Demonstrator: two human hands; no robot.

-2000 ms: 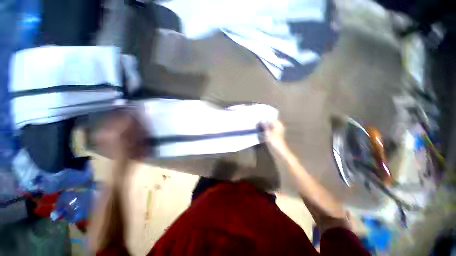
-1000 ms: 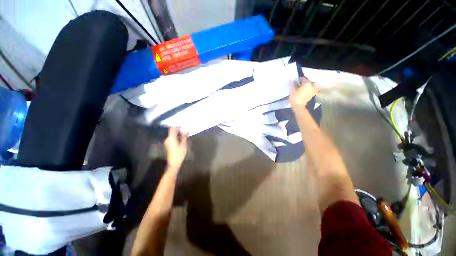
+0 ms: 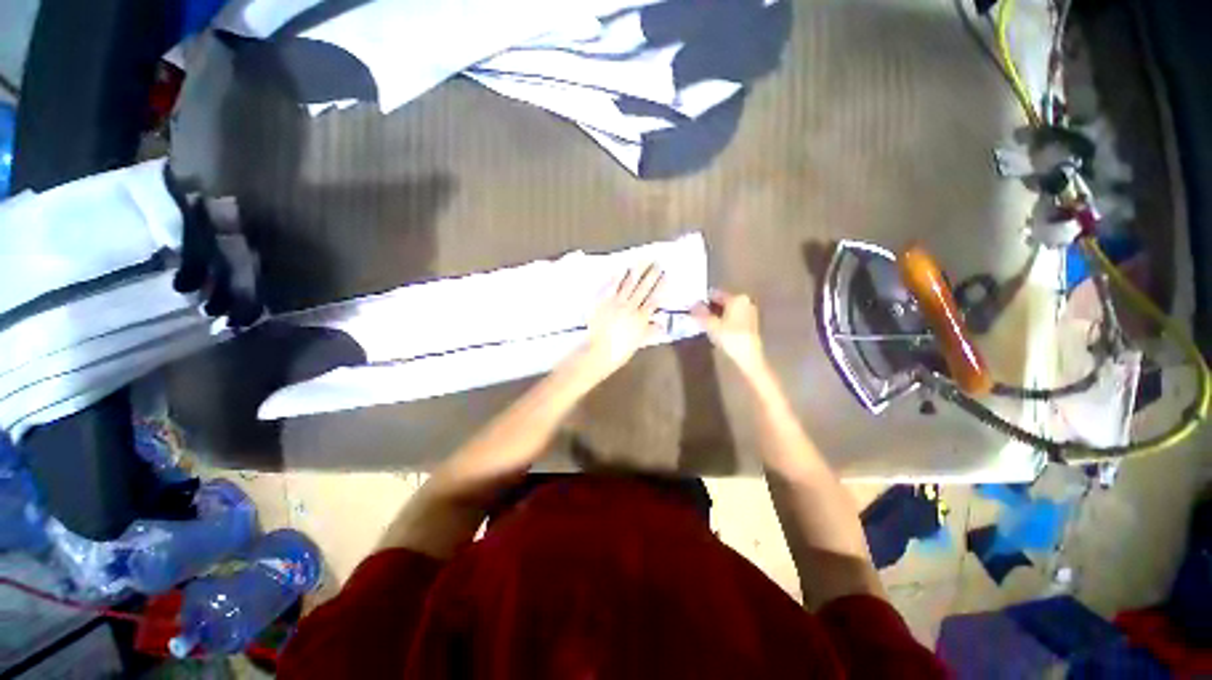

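Observation:
A long white garment panel (image 3: pixel 465 319) lies flat on the table across the front, with a thin dark seam running lengthwise and a dark rounded part at its left end. My left hand (image 3: pixel 622 319) lies flat on the panel near its right end, fingers spread, pressing on it. My right hand (image 3: pixel 728 323) has its fingertips closed on the panel's right end at the seam. The steam iron (image 3: pixel 884 319) with its orange-brown handle rests on the table to the right, touched by neither hand.
A pile of white and dark panels (image 3: pixel 558 60) lies at the far side. More panels (image 3: pixel 80 286) drape over the black arm at left. A yellow-green hose (image 3: pixel 1187 423) and fittings (image 3: pixel 1059 166) are at right. Plastic bottles (image 3: pixel 253 585) lie below left, dark scraps (image 3: pixel 904 521) below right.
My hands have come back from the far pile to the near part of the table, with one panel now laid flat there. The view has tilted down and the iron now shows whole.

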